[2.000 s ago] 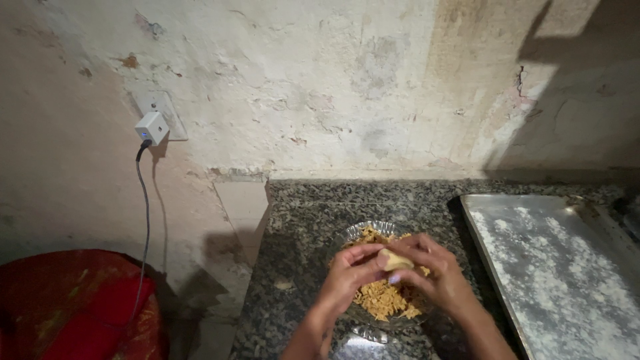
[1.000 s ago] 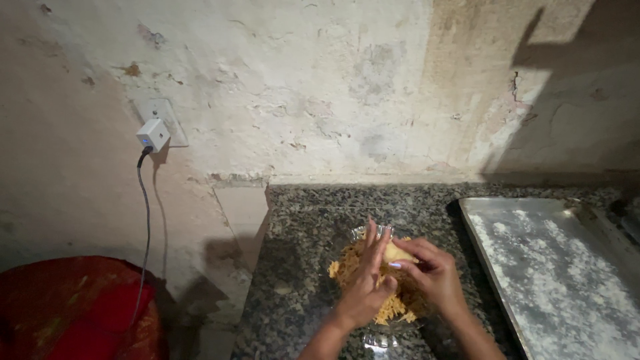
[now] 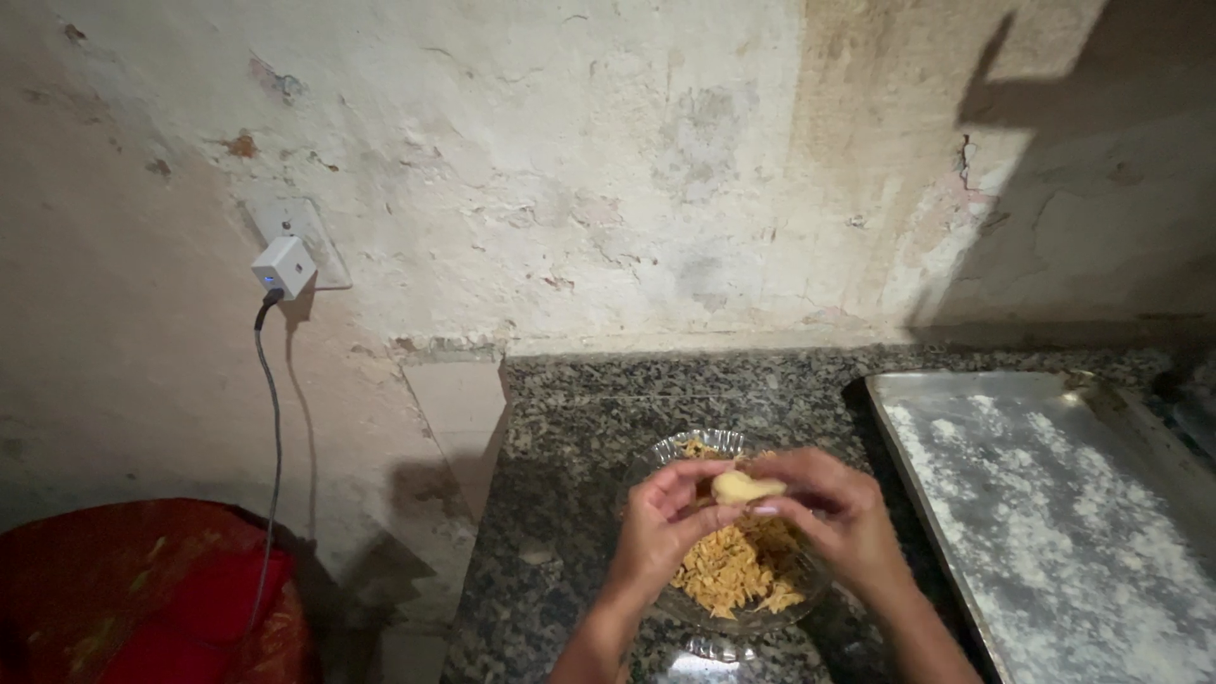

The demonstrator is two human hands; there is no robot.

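A small piece of pale dough (image 3: 746, 487), tapering toward the right, is pinched between the fingertips of both hands. My left hand (image 3: 673, 513) grips its left side with thumb and fingers. From the right, my right hand (image 3: 825, 503) holds the narrower end, the thumb below and the fingers above. Directly beneath them is a clear glass dish (image 3: 708, 439) with a fluted rim, holding shredded orange-yellow filling (image 3: 727, 575). The hands hide part of the dish and the filling.
A metal baking tray (image 3: 936, 551) dusted with white powder lies to the right on the granite countertop (image 3: 570, 475). At left, a white charger (image 3: 284, 267) with a dark cable (image 3: 275, 418) is plugged into the wall outlet. Red cloth (image 3: 214, 603) lies on a round red surface (image 3: 95, 551).
A second ago my left hand was upright with fingers extended against the dough; now its fingers are bent and pinch it. The dough remains held above the dish.
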